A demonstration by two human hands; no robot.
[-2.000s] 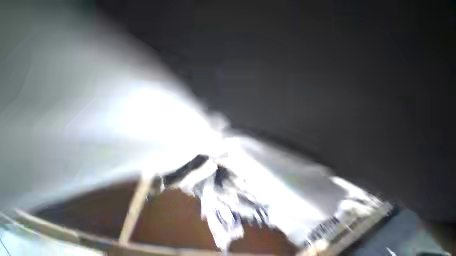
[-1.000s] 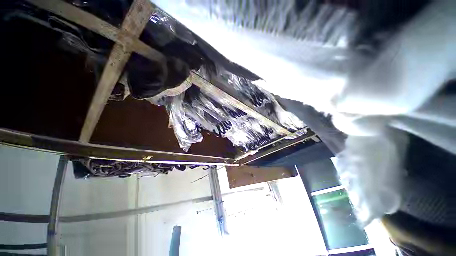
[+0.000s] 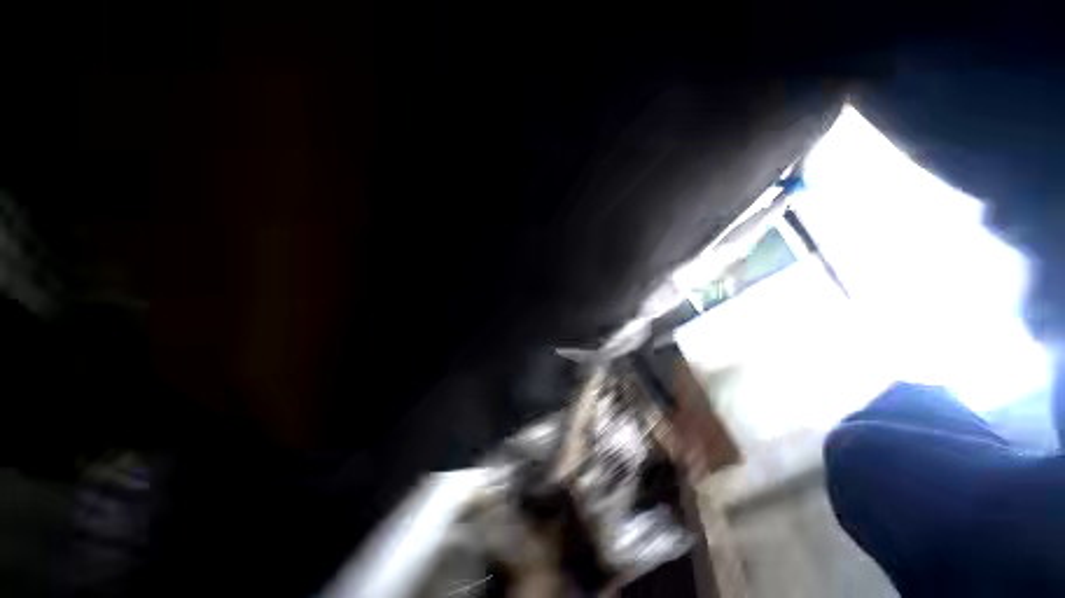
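Observation:
The view is tilted, dark and badly blurred. No hand can be made out, and no held thing or worked piece can be told. A dark blue shape (image 3: 934, 479), perhaps cloth, fills the lower right, close to the camera. A blurred cluster with shiny, crinkled pale and dark patches, perhaps the plastic-covered garments (image 3: 637, 514), shows at the lower middle. The left and upper parts are almost black, and what is there is hidden.
A very bright opening, perhaps a window (image 3: 899, 269), lies at the right, with a small greenish pane (image 3: 759, 266) beside it. A brown panel (image 3: 704, 435) and a pale wall (image 3: 782, 526) are below it. A white slanting strip (image 3: 409, 537) is at the lower left of centre.
The camera has swung and tilted sharply. The wooden frame overhead and the pale cloth-like shape at the right are no longer distinct. The left side has gone dark, and a dark blue shape has appeared.

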